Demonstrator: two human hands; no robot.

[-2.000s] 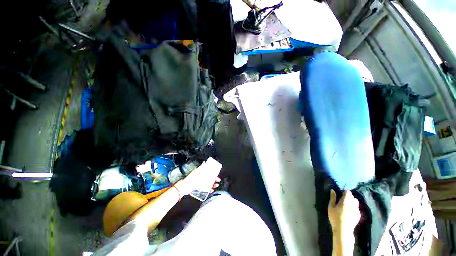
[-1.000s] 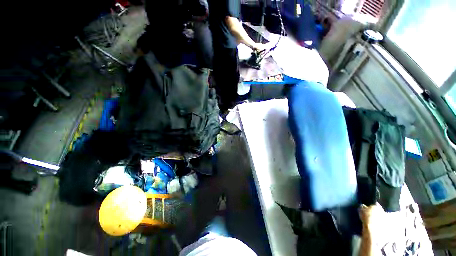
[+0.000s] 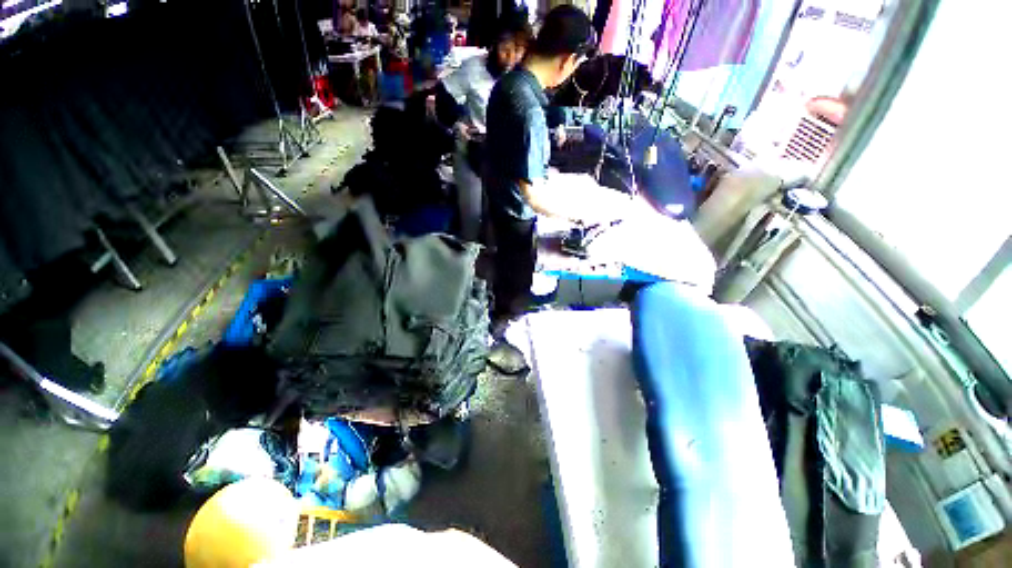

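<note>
The long blue padded form (image 3: 710, 427) stands bare above the white-covered pressing table (image 3: 594, 416), running from the middle to the bottom edge of the view. Folded black garments (image 3: 849, 449) lie on the table to the right of the form. Neither of my hands is in the picture. A pale sleeve or piece of clothing shows at the bottom edge, left of the middle.
A tall heap of dark garments (image 3: 388, 322) stands left of the table. A yellow round stool (image 3: 239, 527) is at the lower left. A person (image 3: 522, 155) stands at another white table ahead. Windows and a wall ledge run along the right. Hanging black garments (image 3: 100, 144) are at the upper left.
The view has tilted up, so the form and table sit lower. My right hand at the form's near end and my left hand with a phone-like slab have left the picture.
</note>
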